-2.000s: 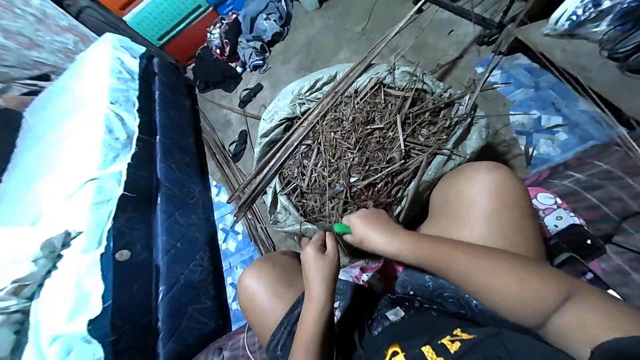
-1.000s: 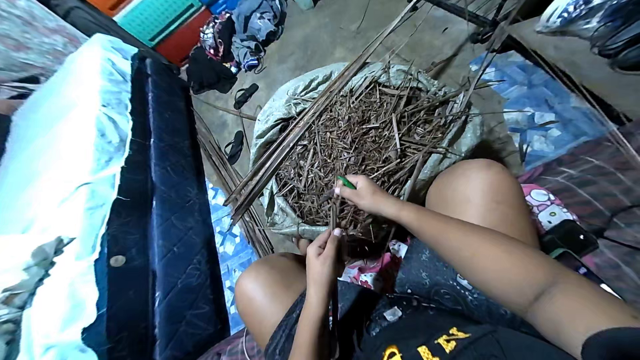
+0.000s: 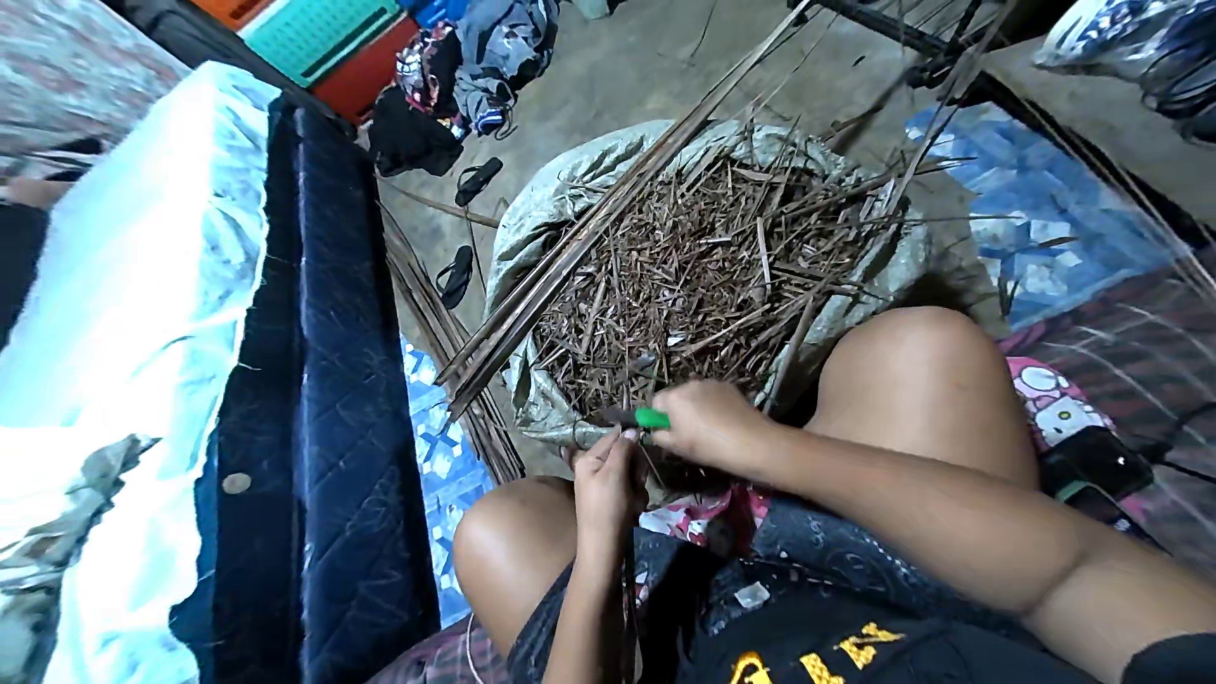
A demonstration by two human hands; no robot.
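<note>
My right hand [image 3: 712, 425] grips a green-handled knife [image 3: 652, 418], its dark blade pointing left just above my left fingertips. Between the fingers of my left hand [image 3: 605, 470] is a thin dry leaf strip or stalk [image 3: 627, 579], which hangs down toward my lap. Both hands are over the near rim of a woven plastic sack [image 3: 560, 180], rolled open and full of short brown plant scraps [image 3: 703, 256]. Long dry stalks [image 3: 608, 214] lie slantwise across the sack's left side.
A dark blue quilted mattress [image 3: 351, 408] with pale cloth [image 3: 161, 256] stands at the left. More stalks [image 3: 446, 351] lie beside it. Black slippers [image 3: 456, 275] and a clothes pile [image 3: 475, 66] are beyond. A black device [image 3: 1097, 461] rests by my right knee.
One second ago my right hand with the knife was farther up over the scraps, apart from my left hand. It has come back down beside my left fingers.
</note>
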